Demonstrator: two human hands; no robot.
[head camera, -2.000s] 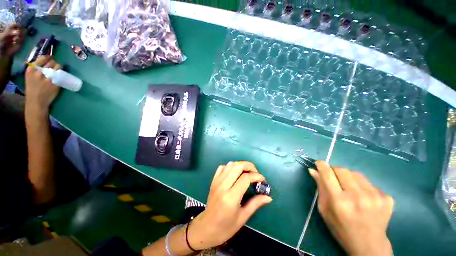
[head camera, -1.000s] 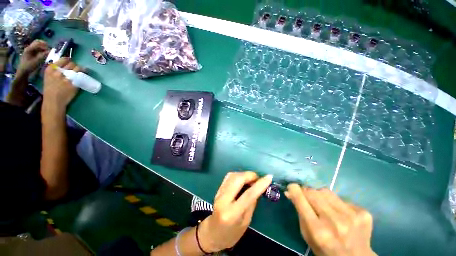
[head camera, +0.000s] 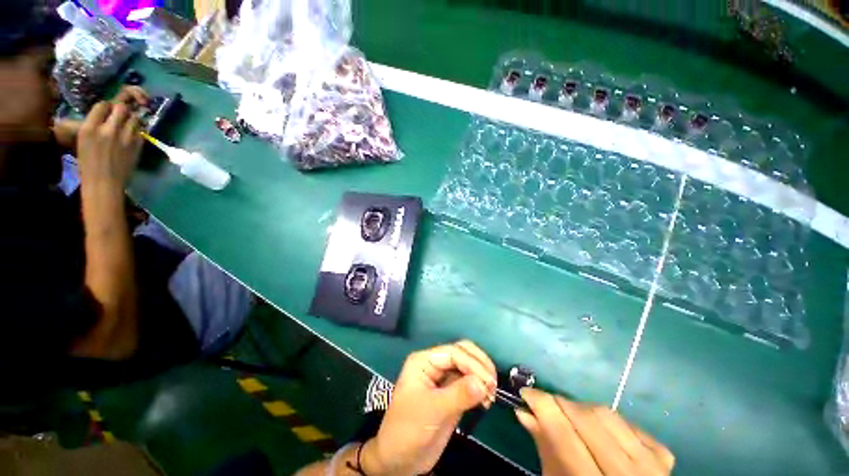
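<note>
My left hand (head camera: 430, 398) is at the lower centre, thumb and fingertips pinched together; whether they hold a tiny piece is too small to tell. My right hand (head camera: 591, 435) holds thin dark tweezers (head camera: 509, 400), whose tips point left and meet the left fingertips. A small dark, shiny housing (head camera: 522, 376) sits on the green bench just above the tweezers, apart from the left fingers. Pale slivers (head camera: 591, 323) lie on the bench above my right hand.
A black fixture (head camera: 369, 262) with two round recesses stands left of my hands. A clear blister tray (head camera: 642, 218) lies beyond them. A bag of metal parts (head camera: 340, 121) is at the back. At left, a neighbour's hand (head camera: 110, 139) holds a white bottle (head camera: 200, 169).
The housing, held in my left fingers earlier, is now on the bench. My right hand with the tweezers has moved left from the slivers to my left fingertips. The view has shifted.
</note>
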